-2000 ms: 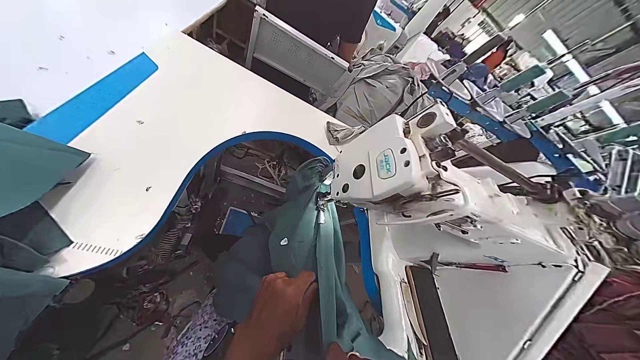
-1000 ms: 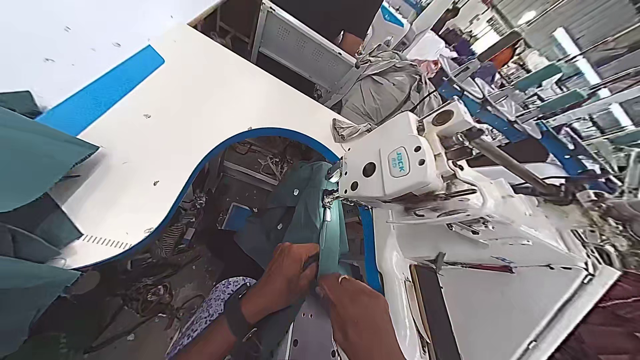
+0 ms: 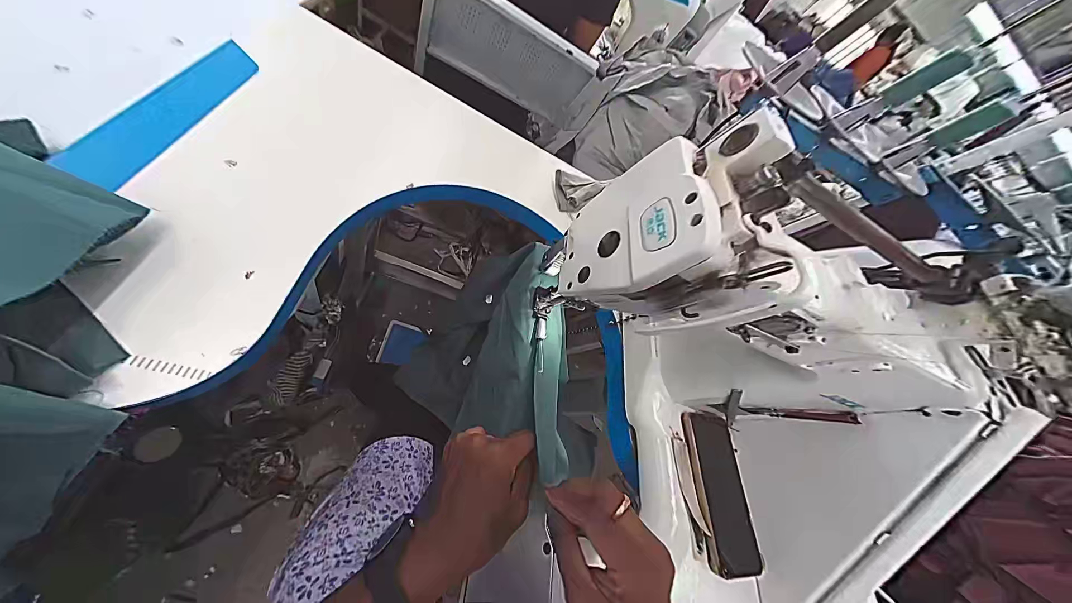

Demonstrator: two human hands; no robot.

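Green fabric (image 3: 502,360) hangs down from the needle area of a white Jack sewing machine (image 3: 645,234), a narrow folded strip of it lying under the presser foot (image 3: 541,314). Below the foot, my left hand (image 3: 486,477) pinches the cloth along the left side of the strip. My right hand (image 3: 611,536), a ring on one finger, grips the lower end of the strip with thumb and fingers. The two hands are close together. A dark band is on my left wrist. The fabric's lower part is partly hidden by my hands.
A white table (image 3: 335,109) with a blue curved edge wraps around the machine's left side. More green cloth pieces (image 3: 59,226) lie at the far left. A dark phone-like object (image 3: 724,494) rests on the machine bed, right of my hands. A grey cloth bundle (image 3: 636,117) sits behind.
My right hand, barely in view at the bottom two seconds ago, has come up onto the strip beside my left hand. Between one second ago and now, both hands stay close together on the cloth.
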